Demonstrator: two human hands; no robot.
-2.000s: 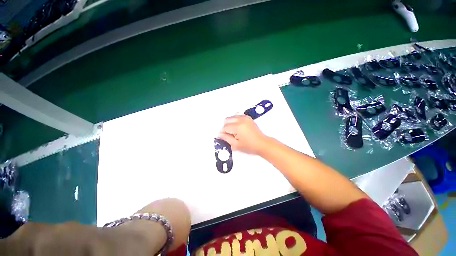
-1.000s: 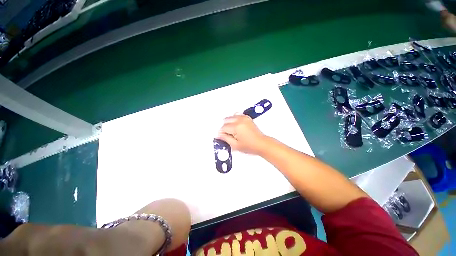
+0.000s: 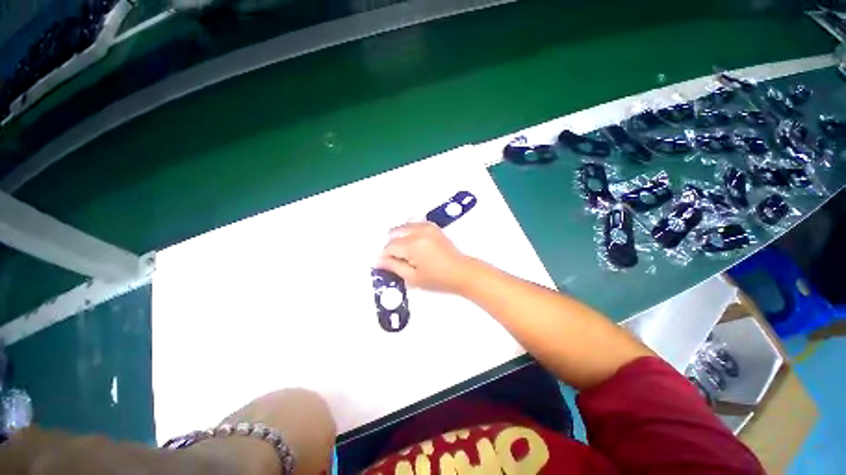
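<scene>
A black front panel [image 3: 391,314] lies on the white work sheet [image 3: 260,297], its far end at the fingertips of my right hand [image 3: 422,257]. The fingers are bent down and together; whether they grip the panel is hidden. A second black front panel [image 3: 452,211] lies just beyond the hand, angled up to the right. My left hand [image 3: 295,422] is at the bottom edge beside a beaded bracelet, cut off, with its fingers out of sight.
Many bagged panels [image 3: 677,223] cover the green bench at right. A green conveyor belt [image 3: 306,139] runs beyond a pale rail. A pale post [image 3: 70,243] stands at left. A white tray [image 3: 749,357] in a carton holds bagged parts at lower right, near a blue stool [image 3: 775,295].
The view has shifted, so the sheet and panels sit farther left. The white unit and another person's hand on the belt at upper right are gone. My right hand keeps its place by the panels.
</scene>
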